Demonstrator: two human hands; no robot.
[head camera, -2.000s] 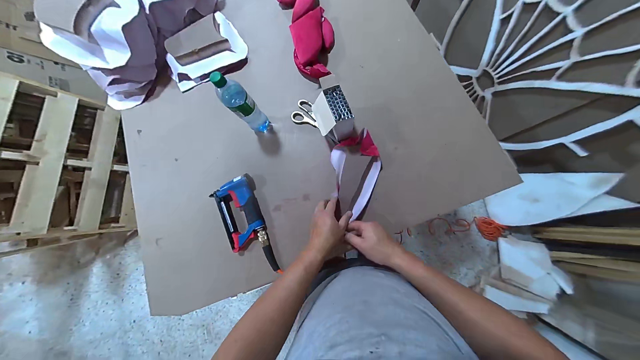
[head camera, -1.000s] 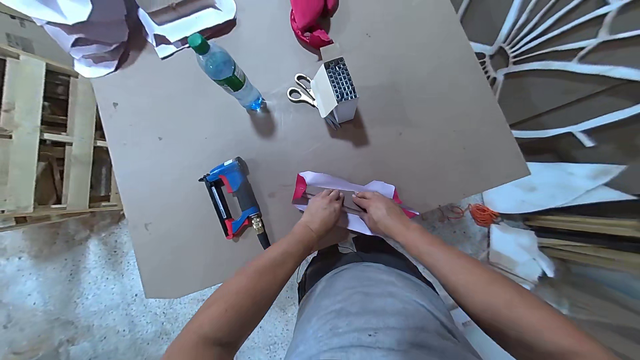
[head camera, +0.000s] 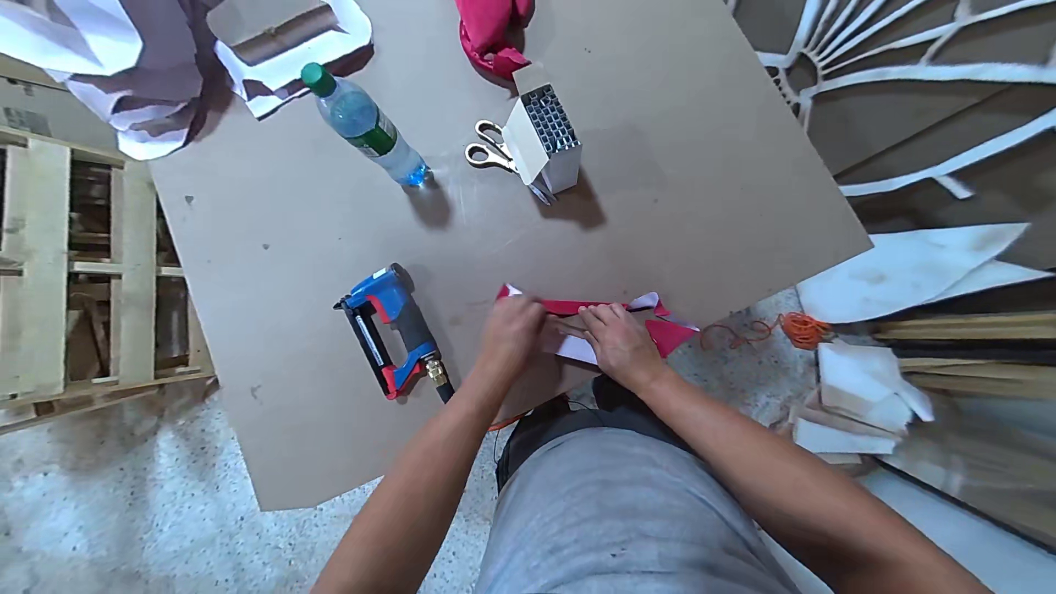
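Note:
A narrow strip-shaped piece wrapped in red fabric with a pale underside (head camera: 577, 350) lies at the near edge of the table. My left hand (head camera: 513, 330) grips its left part, fingers curled over the fabric. My right hand (head camera: 617, 340) presses on its middle, fingertips on the folded edge; what lies beneath the fingers is hidden. Left of my hands a blue and red pneumatic stapler (head camera: 396, 318) rests on its side, its hose fitting towards me. Beyond are scissors (head camera: 491, 150), partly behind an open box of staples (head camera: 549, 136), and a plastic bottle with a green cap (head camera: 367, 128).
The brown tabletop (head camera: 330, 239) carries fabric-covered pieces (head camera: 289, 41) at the far left and a red fabric piece (head camera: 495, 37) at the far edge. A wooden pallet (head camera: 49, 264) stands left. Orange cord (head camera: 803, 330) and white offcuts (head camera: 866, 388) lie at the right.
The red fabric-covered piece has turned from lengthwise to crosswise before me since the earliest frame. Red fabric now shows folded over along its far side, and my hands are farther apart.

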